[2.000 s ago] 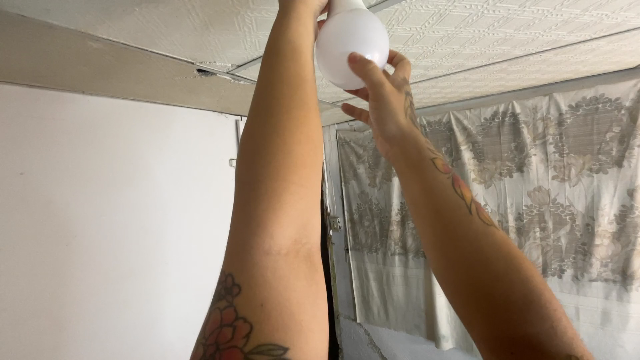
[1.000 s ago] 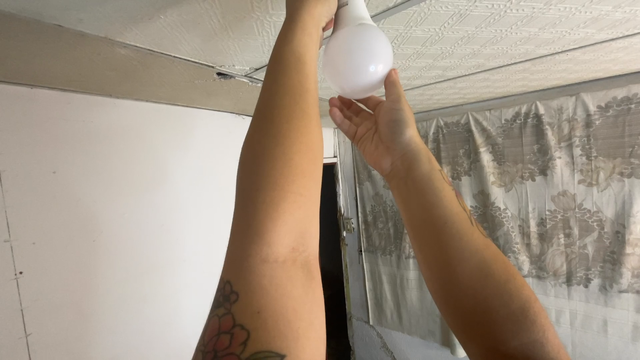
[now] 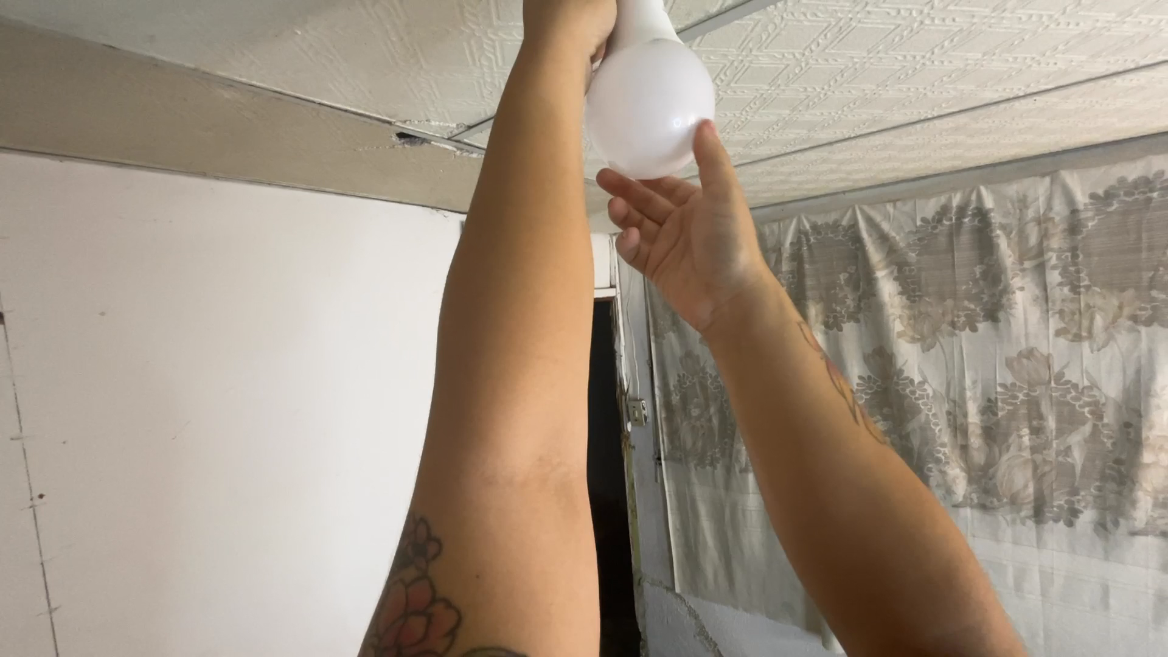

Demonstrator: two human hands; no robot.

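A white round light bulb (image 3: 650, 109) hangs with its globe down near the ceiling, at the top middle of the view. Its upper end is cut off by the frame's top edge. My left hand (image 3: 570, 26) is raised beside the bulb's neck; its fingers are mostly hidden or out of frame, so its grip cannot be made out. Below the globe is my right hand (image 3: 689, 214), palm up, with the thumb tip at the globe's lower right side and the other fingers spread under it. It does not close around the bulb.
Patterned ceiling panels (image 3: 849, 82) with metal strips run overhead, and a beam (image 3: 228, 128) crosses at left. A white wall (image 3: 228, 365) fills the left side. Behind my arms are a dark door opening (image 3: 610, 456) and a floral curtain (image 3: 949, 365) at right.
Two seconds ago my right fingers were at the globe's lower right side; they then moved beneath it and spread. My left hand remains raised by the bulb's neck.
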